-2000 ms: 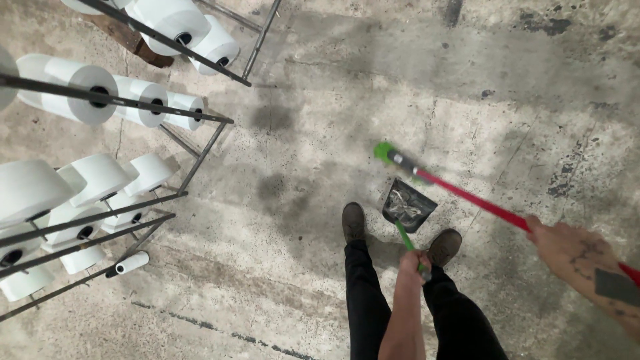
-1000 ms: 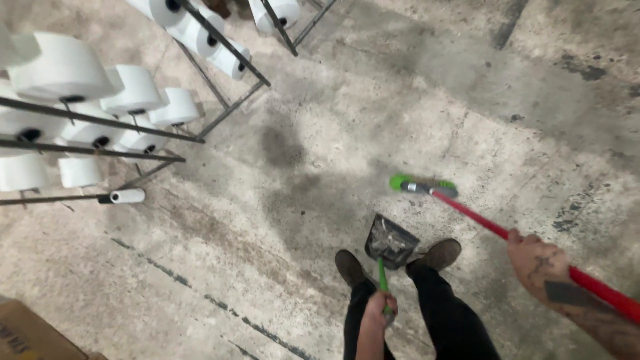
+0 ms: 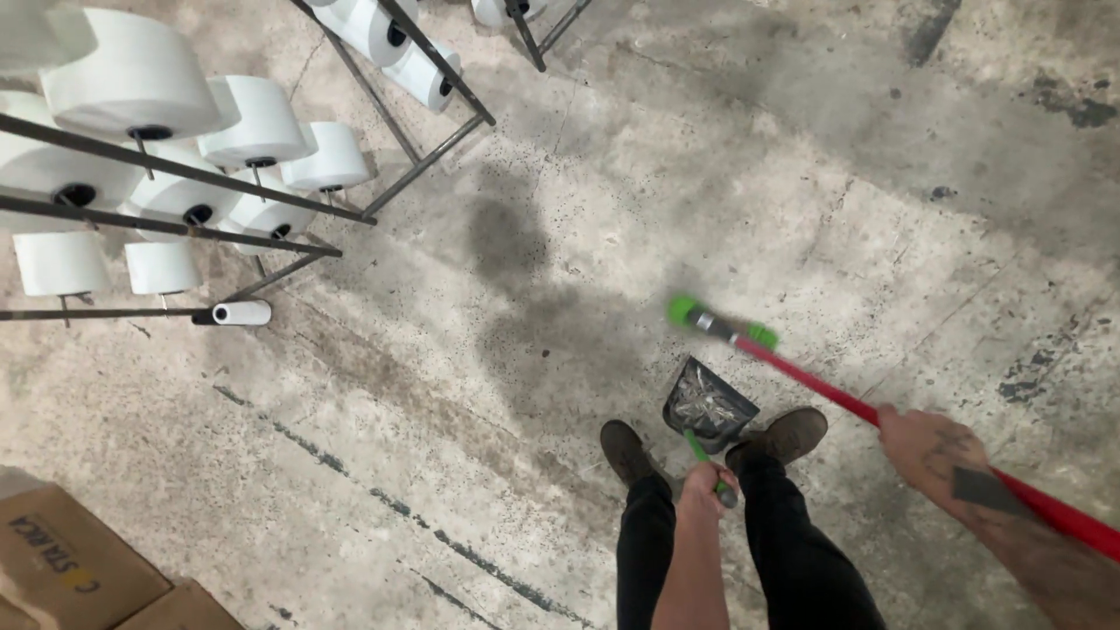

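Note:
My left hand [image 3: 710, 486] grips the green handle of a dustpan, whose dark pan [image 3: 709, 404] lies on the concrete floor between and just ahead of my shoes. Pale, stringy debris [image 3: 707, 399] fills part of the pan. At the right, my right hand [image 3: 929, 446] is closed around the red pole [image 3: 809, 381] of a broom. Green bristles and a grey centre mark the broom head [image 3: 719, 325], slightly blurred, a short way beyond the pan and apart from it.
Metal racks [image 3: 429, 166] holding white yarn cones [image 3: 255, 118] stand at the upper left. A small white roll [image 3: 243, 312] is at a rack's lower end. Cardboard boxes [image 3: 79, 560] with printing occupy the lower left corner. My shoes [image 3: 792, 433] flank the dustpan.
The broom head, at first close beside the pan's far edge, has moved away from it and turned. Both hands keep their holds. The view has shifted, bringing the cardboard boxes in.

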